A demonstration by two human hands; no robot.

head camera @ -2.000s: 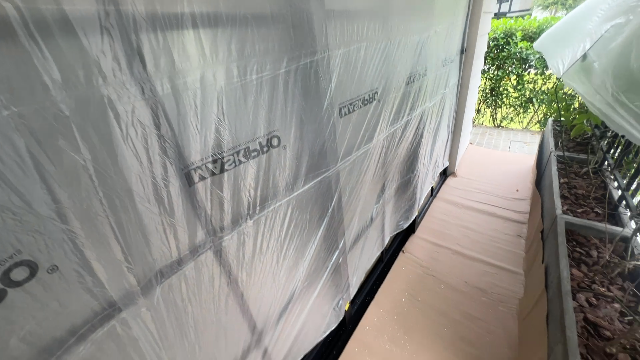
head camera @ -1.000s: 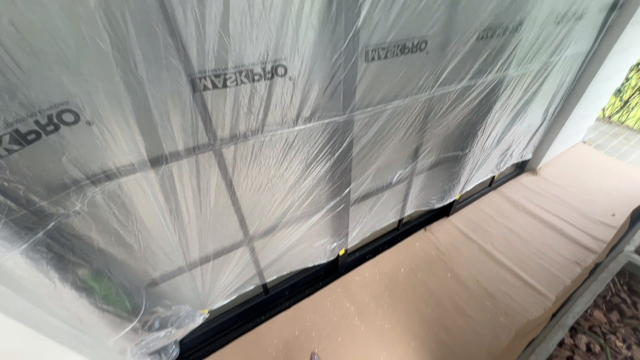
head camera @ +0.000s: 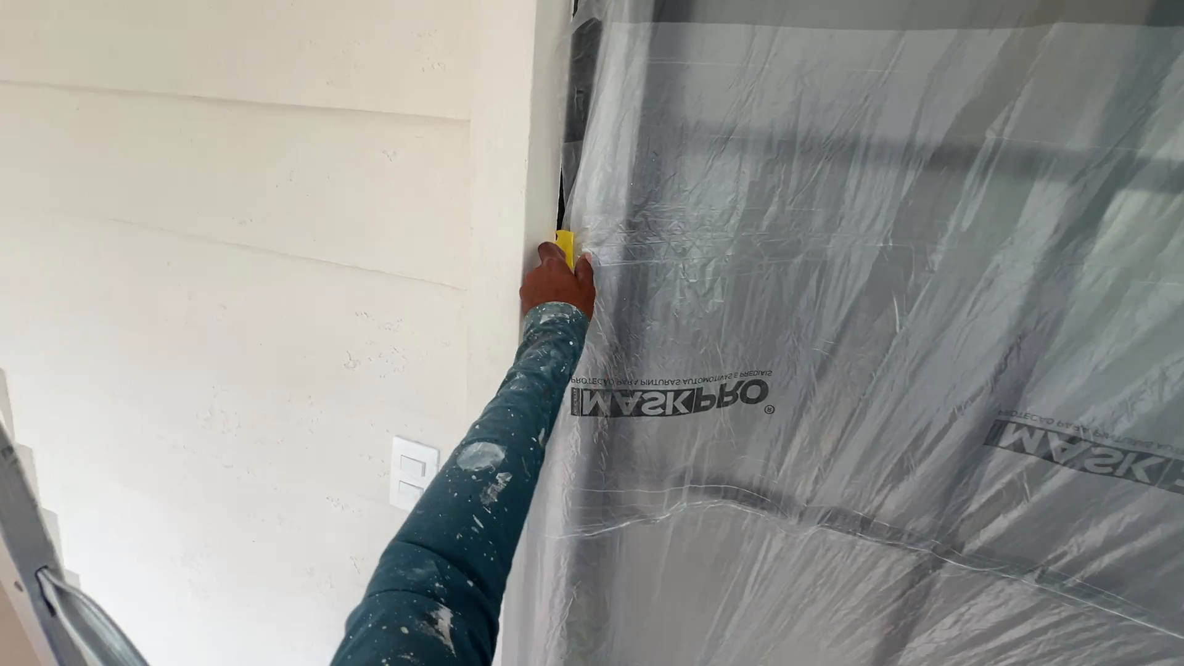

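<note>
My left hand (head camera: pixel 558 282) reaches up to the seam between a cream wall edge and a hung sheet of clear plastic masking film (head camera: pixel 786 305). Between its thumb and fingers is a small yellow strip (head camera: pixel 565 248), which looks like tape; its far part lies against the seam. The thumb touches the film's left edge. Above the hand, a dark strip of frame (head camera: pixel 580 92) shows between wall and film. The film bears upside-down Maskpro print and hangs in folds over a dark-framed surface. A paint-spotted teal sleeve covers the arm. My right hand is out of view.
The cream wall (head camera: pixel 268 277) fills the left side, with shallow ridges and small pitted marks. A white switch plate (head camera: pixel 413 472) sits on it beside the forearm. At the lower left corner stands part of a metal frame (head camera: pixel 32 546) with a grey strap or tube.
The view has swung from the film's lower edge and the covered floor to the wall and the film's left edge. My left hand has come into view, on the yellow strip.
</note>
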